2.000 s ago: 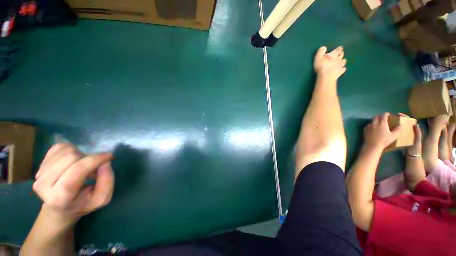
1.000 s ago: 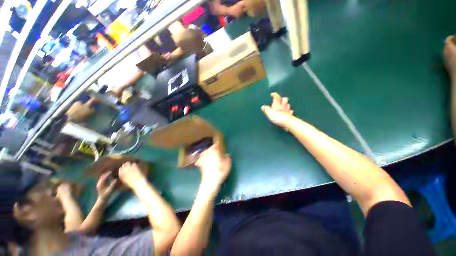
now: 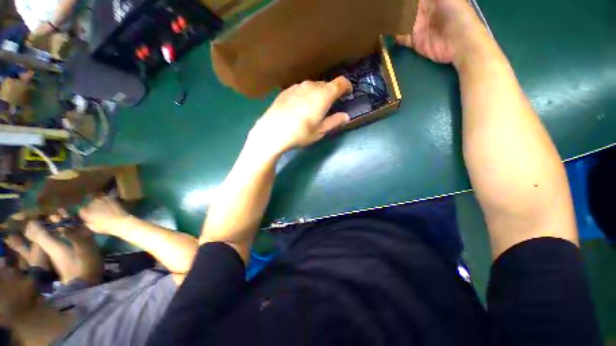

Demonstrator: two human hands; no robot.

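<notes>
An open brown mailer box (image 3: pixel 391 76) lies on the green bench mat, its wide lid (image 3: pixel 297 44) raised on the far side. Black coiled cables (image 3: pixel 368 80) and a small grey block (image 3: pixel 356 105) lie inside. My left hand (image 3: pixel 304 111) grips the box at its near left part, fingertips over the contents and thumb at the front wall; it hides the left end. My right hand (image 3: pixel 442 32) is at the lid's right end, cut by the top edge; some fingers are hidden behind the lid, so its hold is unclear.
A black unit with red terminals (image 3: pixel 152 40) and a hanging plug lead stands at the upper left, beside a dark grey block (image 3: pixel 105 81). Another open brown box (image 3: pixel 128 182) is at a neighbour's hands on the left. The bench's near edge runs below my hands.
The view has shifted. The open box, earlier at the left with my left hand at it, is now in front of me. My right hand, earlier away from it, is now at its lid.
</notes>
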